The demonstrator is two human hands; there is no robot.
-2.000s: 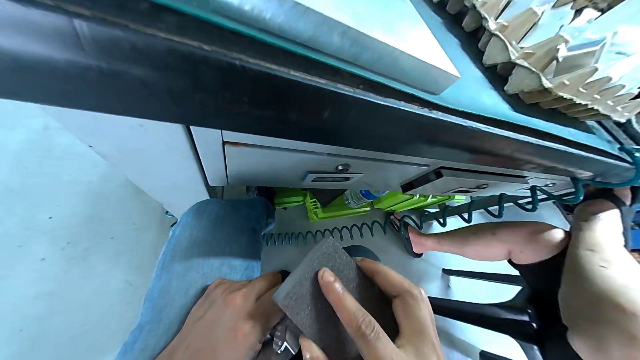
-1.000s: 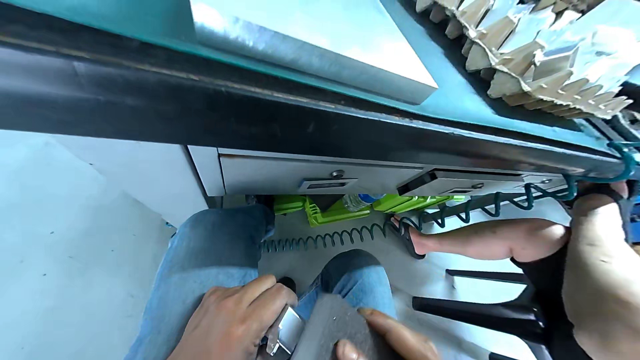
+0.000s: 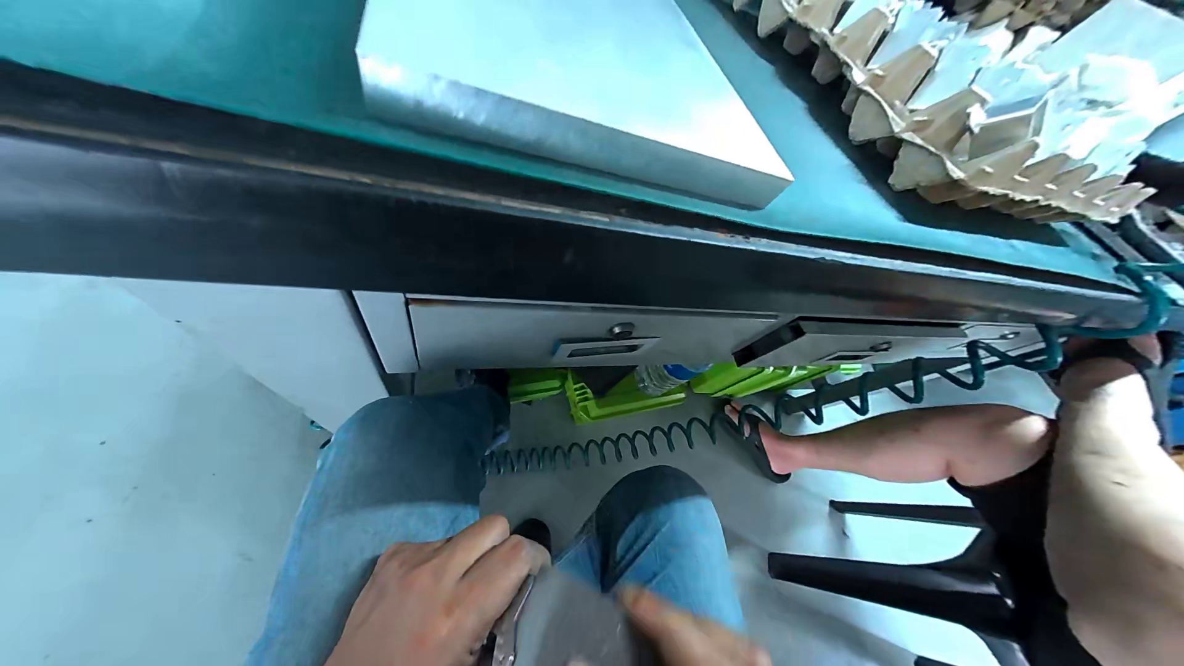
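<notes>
At the bottom of the head view, above the lap, my left hand (image 3: 435, 592) grips a shiny metal piece (image 3: 508, 629), mostly hidden by the fingers and cut off by the lower edge. Against it, on the right, lies a grey block (image 3: 573, 622) like a sanding sponge, blurred. My right hand (image 3: 689, 634) holds that block from its right side, fingers blurred and partly out of view. What the metal piece is, I cannot tell.
A thick metal slab (image 3: 573, 102) lies on the teal bench top (image 3: 823, 176), beside stacked cardboard trays (image 3: 999, 139) with plastic-wrapped pieces. Below are drawers (image 3: 592, 333), green bins (image 3: 629, 400) and a coiled hose (image 3: 638, 439). A co-worker's leg (image 3: 888, 442) and a black stool (image 3: 888, 573) are at right.
Both hands sit lower in the view, and the right hand with the grey block has come down from over the lap. The block's broad face was seen more fully before. The view has shifted slightly.
</notes>
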